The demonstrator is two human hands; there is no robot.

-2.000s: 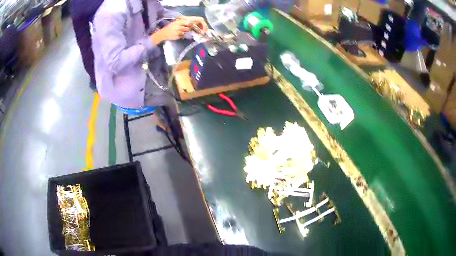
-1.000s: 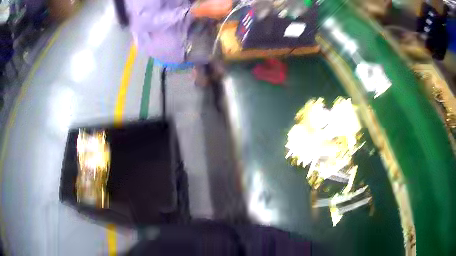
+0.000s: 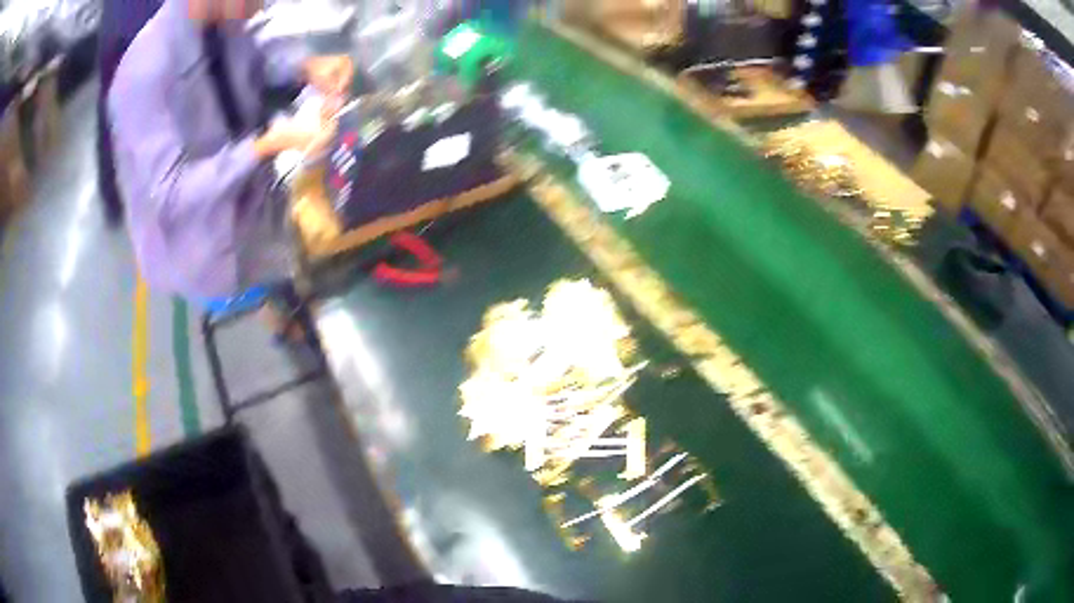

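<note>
Neither of my hands is in the picture. A bright, overexposed heap of wired contact assemblies [image 3: 548, 371] lies on the dark green bench in front of me. A few assemblies with gold bars and white leads [image 3: 636, 495] lie spread at its near edge. A white socket housing [image 3: 624, 183] lies on the green conveyor belt, with a clear crinkled bag [image 3: 542, 116] beyond it. The picture is blurred, so the housing's inner parts cannot be made out.
Red-handled pliers [image 3: 410, 262] lie before a black machine [image 3: 412, 165] on a wooden base. A person in a light purple jacket [image 3: 194, 153] sits at the left. A black crate [image 3: 194, 518] holds brass parts at lower left. A worn rail [image 3: 754, 406] edges the belt. Brass parts [image 3: 824, 165] lie across it.
The view swung down and left, then back up and right. The crate now sits lower left and more of the belt shows. The heap looks unchanged. The neighbour's hands have moved apart.
</note>
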